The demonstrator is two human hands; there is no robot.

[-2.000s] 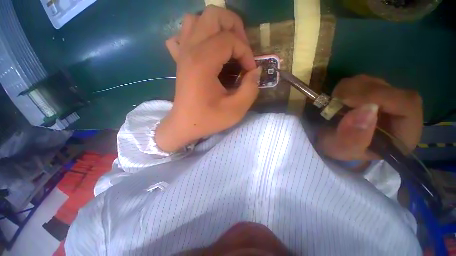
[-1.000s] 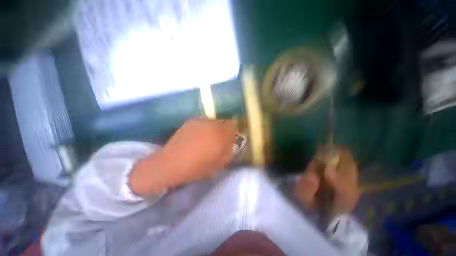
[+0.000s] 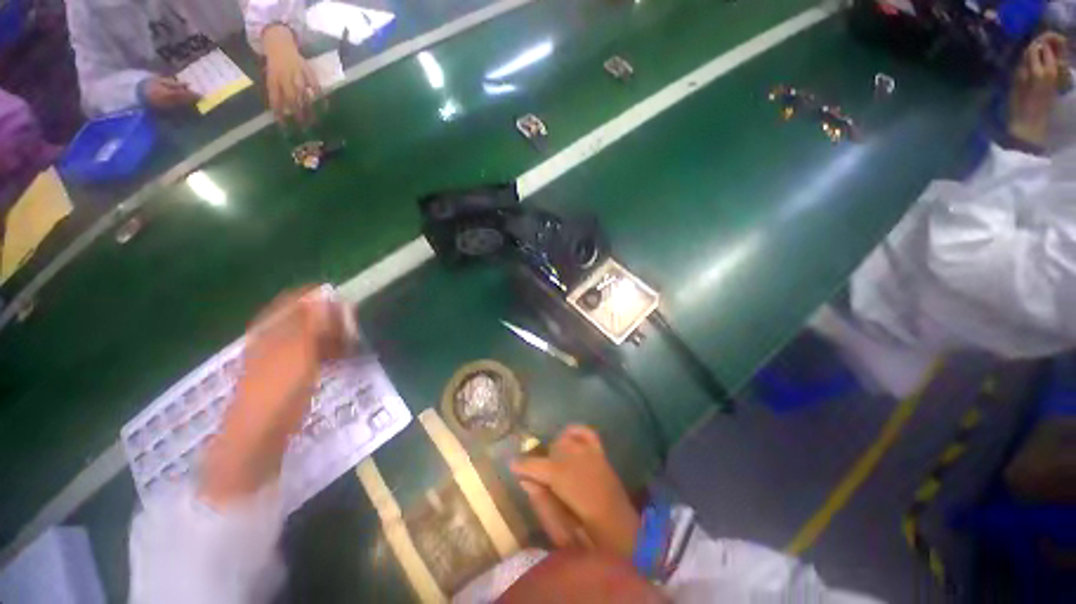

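Note:
My left hand (image 3: 277, 372) is blurred and raised over the white parts tray (image 3: 380, 418), which has rows of pockets with small parts. Something small and pale shows at its fingertips, too blurred to name. My right hand (image 3: 584, 484) is closed around the soldering iron, whose brass-coloured collar (image 3: 527, 442) points at the round tan holder (image 3: 481, 401) with a silvery mass inside. The brown work fixture (image 3: 443, 537) lies between two pale yellow strips at the bench edge, with no board visible on it.
Thin metallic tweezers (image 3: 539, 342) lie beyond the round holder. Behind are a black stand (image 3: 472, 224) with cords and a square pale dish (image 3: 614, 302). Small assemblies (image 3: 532, 126) lie on the green bench (image 3: 732, 224). Other workers' hands and white sleeves (image 3: 968, 260) show across and at right.
The view has swung up and across the bench. My left hand has left the fixture and moved over the tray. The board no longer shows on the fixture. The iron is now by the round holder.

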